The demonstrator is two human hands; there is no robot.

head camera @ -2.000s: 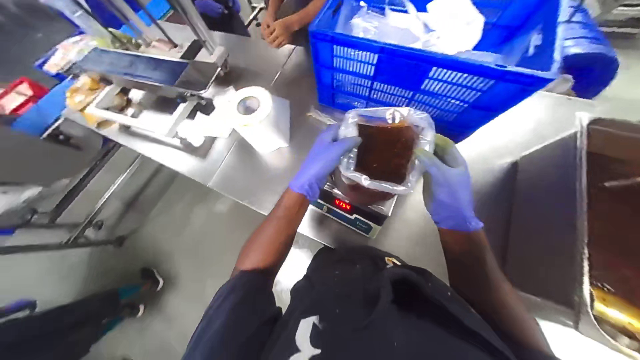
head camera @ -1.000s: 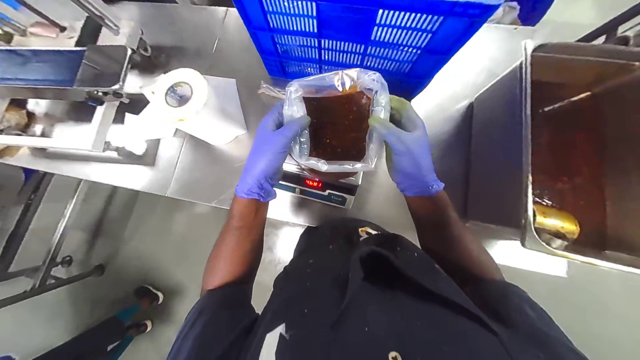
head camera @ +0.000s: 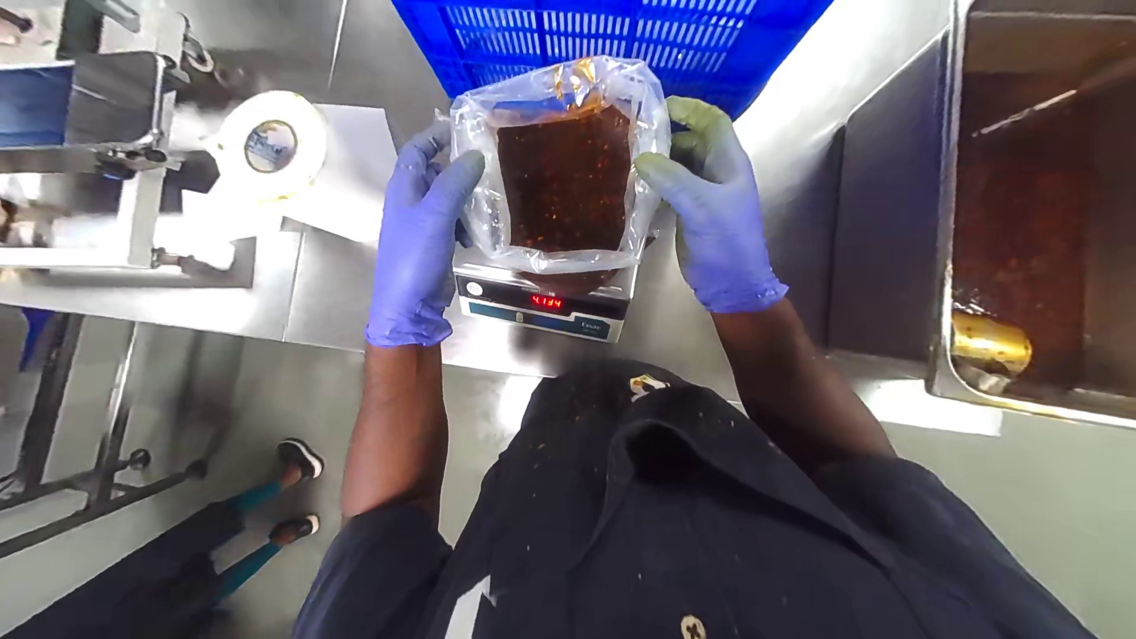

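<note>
An open clear plastic bag (head camera: 568, 257) of dark red-brown sauce (head camera: 568, 182) rests on a digital scale (head camera: 541, 311) with a lit red display. My left hand (head camera: 426, 231), in a purple glove, pinches the bag's left rim between thumb and fingers. On the other side my right hand (head camera: 714, 209), its purple glove stained yellowish at the fingertips, grips the right rim. Between the hands the mouth of the bag is spread wide. Most of the scale's top is hidden under the bag.
A blue plastic crate (head camera: 612, 44) stands just behind the bag. Left are a roll of tape or labels (head camera: 271, 146), a white sheet (head camera: 346, 169) and metal equipment (head camera: 142, 204). A steel vat (head camera: 945, 266) of sauce with a golden metal vessel (head camera: 990, 344) is at right. A person's shoes (head camera: 300, 458) show lower left.
Both hands keep hold of the bag's rim throughout. The digits on the scale's display have changed. The view has swung and shifted since the first frame.
</note>
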